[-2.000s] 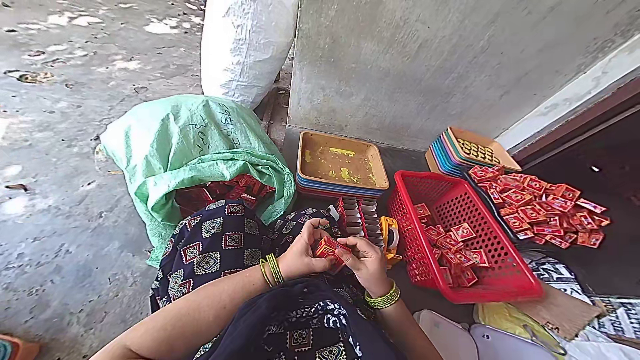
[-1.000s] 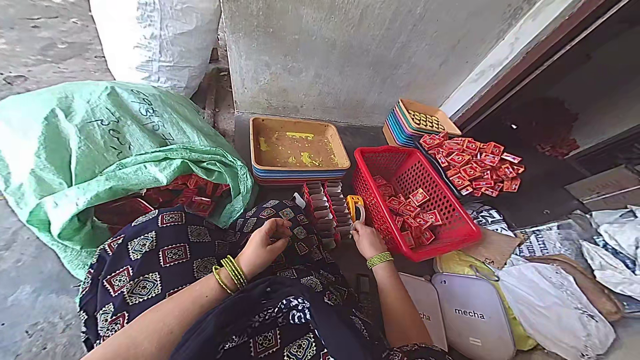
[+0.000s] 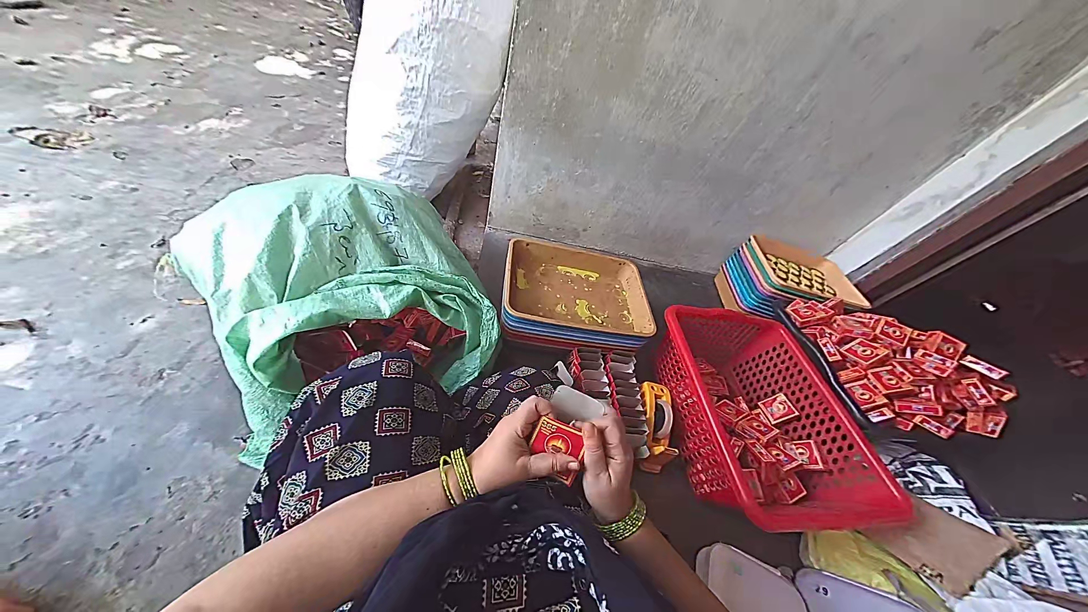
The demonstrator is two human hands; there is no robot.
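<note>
Above my lap, my left hand (image 3: 523,438) grips a small red printed box (image 3: 558,439) between thumb and fingers. My right hand (image 3: 608,459) touches the box's right side, with a pale flap (image 3: 578,404) standing up just behind it. Past my hands are rows of small open boxes (image 3: 608,378), and beside them a yellow tape dispenser (image 3: 658,421). A red plastic basket (image 3: 782,510) holding more red boxes (image 3: 778,410) is to the right. At the left, an open green woven sack (image 3: 340,246) is filled with red boxes.
A stack of trays (image 3: 580,293) is by the wall (image 3: 722,110). Another tray stack (image 3: 748,280) holds small dark items on top. A heap of red boxes (image 3: 909,365) lies right of the basket. A white sack (image 3: 425,93) stands behind, and pale plastic lids (image 3: 756,582) lie below the basket.
One second ago my hands were apart, my right hand by the tape dispenser; now they are together at a red box. The view has swung left since then.
</note>
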